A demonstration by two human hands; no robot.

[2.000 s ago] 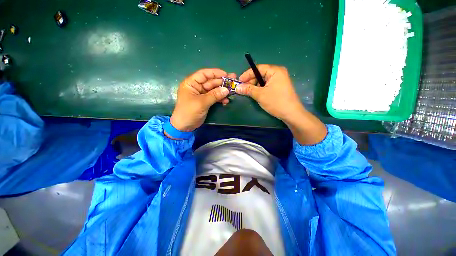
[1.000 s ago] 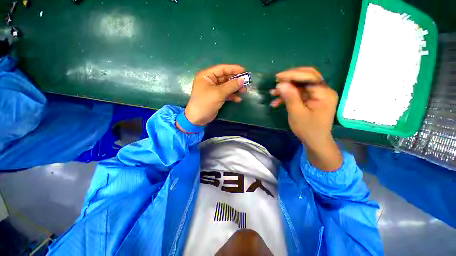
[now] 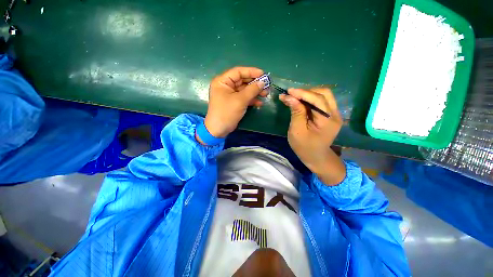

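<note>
My left hand (image 3: 231, 100) holds a small electronic module (image 3: 264, 80) between thumb and fingertips above the green bench. The module's upturned side looks white and silver with a dark edge. My right hand (image 3: 315, 121) grips a slim black hand tool (image 3: 307, 104) like a pencil. The tool's narrow tip points left and is at or very close to the module's right edge; I cannot tell if it touches. Part of the module is hidden under my left thumb.
A green plastic tray (image 3: 377, 103) heaped with white pieces (image 3: 419, 73) stands at the right. Clear plastic blister trays (image 3: 475, 124) lie beyond it. Small modules lie on the green bench (image 3: 178, 38) at the far left. Another person's blue sleeve (image 3: 21, 119) is at the left.
My right hand first moved away from the module, then came back with the tool turned so its narrow tip points at the module. The module now shows a white-silver side instead of the amber one.
</note>
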